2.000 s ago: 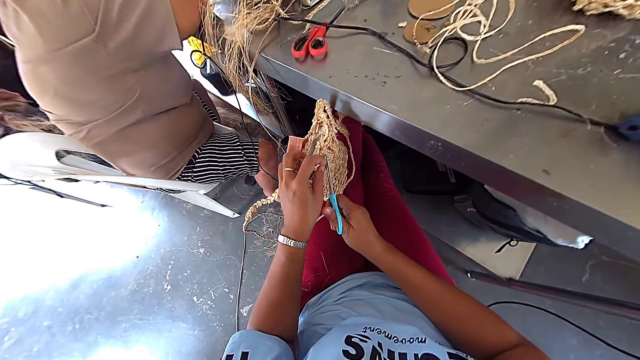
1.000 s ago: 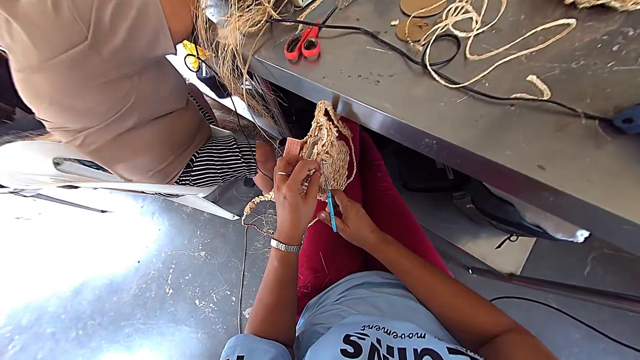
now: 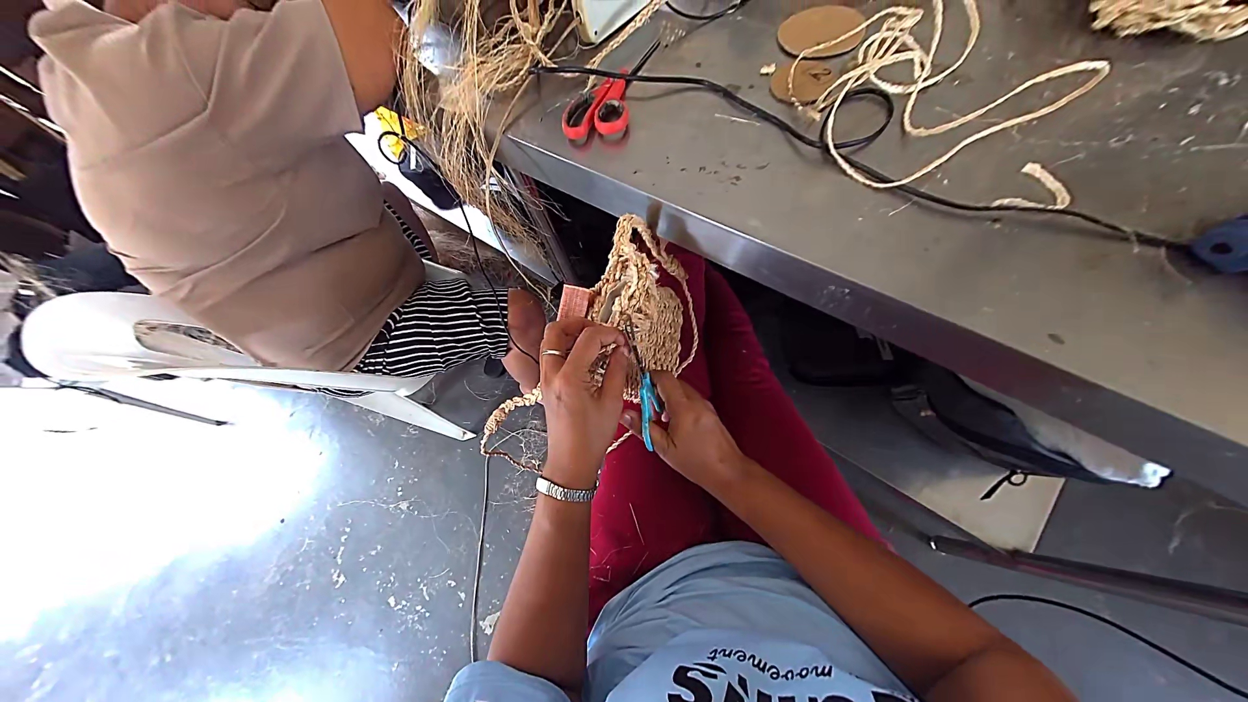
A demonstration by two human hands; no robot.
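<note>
A woven natural-fibre piece [image 3: 655, 317] with braided cords rests on my lap, below the table's front edge. My left hand [image 3: 583, 375] pinches its near left side, fingertips on the fibre. In my right hand [image 3: 692, 434] are blue-handled scissors [image 3: 648, 414], their blades pointing up to the fibre beside my left fingertips. Whether the blades are parted cannot be told. A small pink tag-like piece [image 3: 574, 302] stands just beyond my left fingers. A braided cord [image 3: 502, 414] loops out to the left of my left hand.
Red-handled scissors [image 3: 597, 115], a black cable [image 3: 770, 115], pale rope [image 3: 965, 132] and brown discs [image 3: 821, 31] lie on the metal table [image 3: 780, 219]. Loose fibres [image 3: 468, 107] hang over its left corner. Another person [image 3: 224, 175] sits on a white chair [image 3: 88, 336] at the left. A dark bag [image 3: 965, 419] is under the table.
The blue-handled scissors and my right hand have shifted slightly against the fibre piece. My left hand keeps its hold near the same place.
</note>
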